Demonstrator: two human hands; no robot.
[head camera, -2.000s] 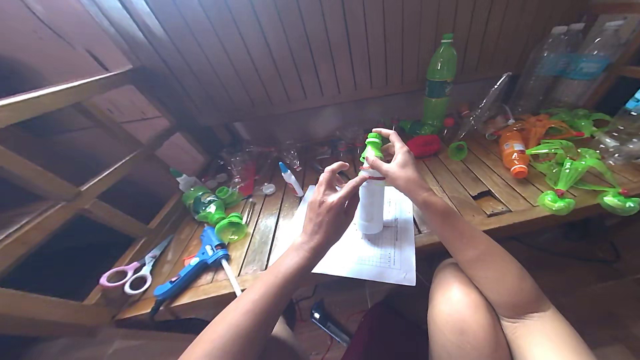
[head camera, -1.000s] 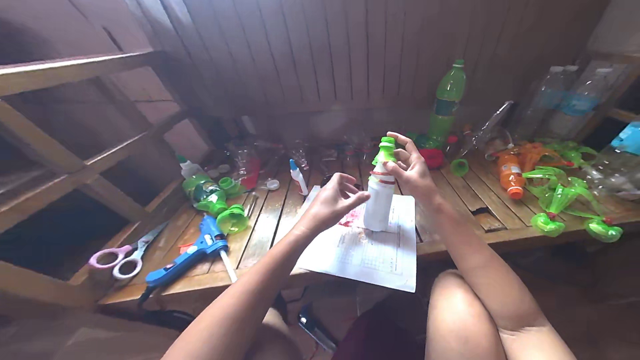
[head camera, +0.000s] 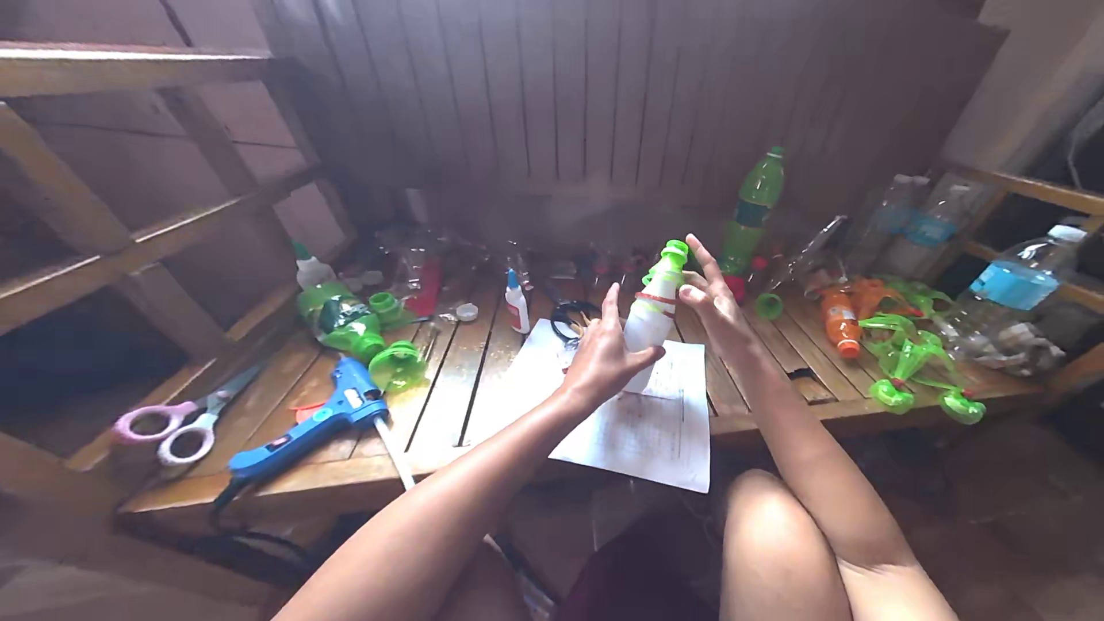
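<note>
A white bottle-shaped piece (head camera: 649, 328) with a red band and a bright green plastic bottle neck (head camera: 671, 259) on top leans to the right over a printed paper sheet (head camera: 638, 440). My left hand (head camera: 604, 354) holds its lower body, thumb across the front and index finger raised. Beside the green neck is my right hand (head camera: 711, 302), its fingers apart and close to the upper part; whether they touch it is hard to tell. Behind my left hand lies a black-handled tool (head camera: 569, 319), partly hidden.
On the slatted wooden bench (head camera: 448, 388) lie a blue hot glue gun (head camera: 319, 427), scissors (head camera: 190, 423), a small glue bottle (head camera: 517, 304) and cut green bottle parts (head camera: 398, 366). To the right are a tall green bottle (head camera: 752, 216), an orange bottle (head camera: 839, 321) and green plastic flowers (head camera: 906, 354).
The white piece, upright earlier, now leans to the right. My left hand has gone from beside its upper part to a hold on its lower body. The fingers of my right hand have spread.
</note>
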